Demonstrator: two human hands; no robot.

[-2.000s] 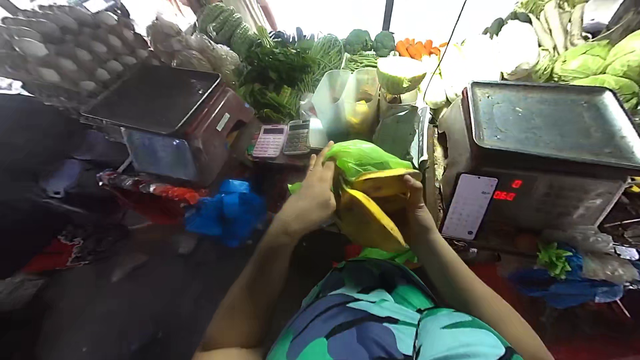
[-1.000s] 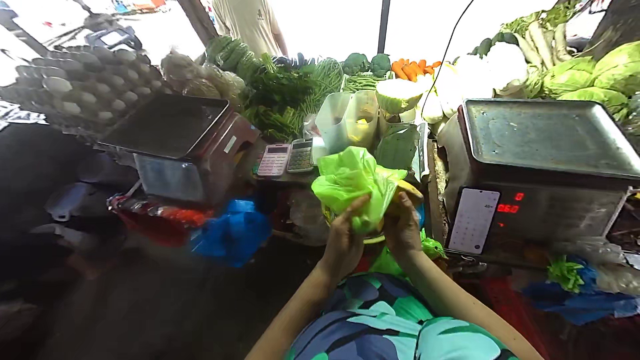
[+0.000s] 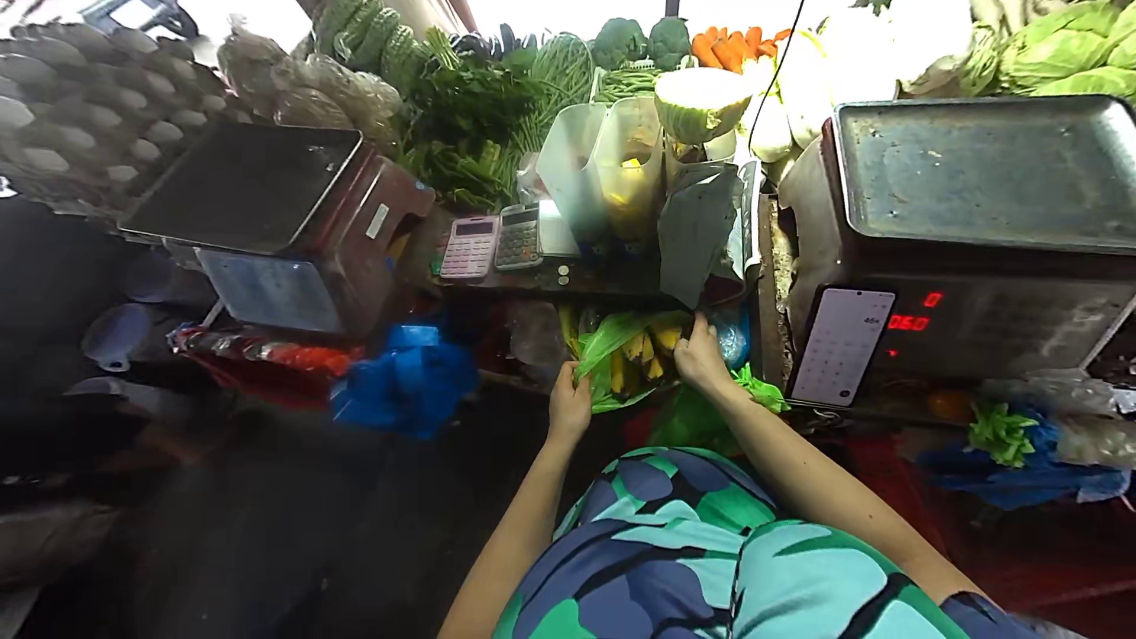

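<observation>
My left hand [image 3: 570, 401] grips the left edge of a light green plastic bag [image 3: 612, 342], below the counter's front edge. Yellow bananas [image 3: 641, 351] show in the bag's mouth, between my two hands. My right hand [image 3: 699, 353] is at the bag's right side, just below a grey flap, with its fingertips partly hidden; whether it grips the film there cannot be made out. More bright green plastic bags [image 3: 760, 390] hang beside my right wrist. Right of that hand is a clear and blue plastic bundle [image 3: 733, 342].
Two weighing scales [image 3: 266, 186] [image 3: 985, 169] flank the counter; a smartphone [image 3: 841, 346] leans on the right one. Calculators [image 3: 469, 247] [image 3: 518, 237], coins [image 3: 564, 273] and clear plastic containers [image 3: 630, 169] stand between. Blue bags [image 3: 406, 377] hang at left. Vegetables and an egg stack [image 3: 98, 115] lie behind.
Both hands have moved forward and down with the green bag, under the counter's front edge. The bananas, held between my hands two seconds ago, now show inside the bag's mouth.
</observation>
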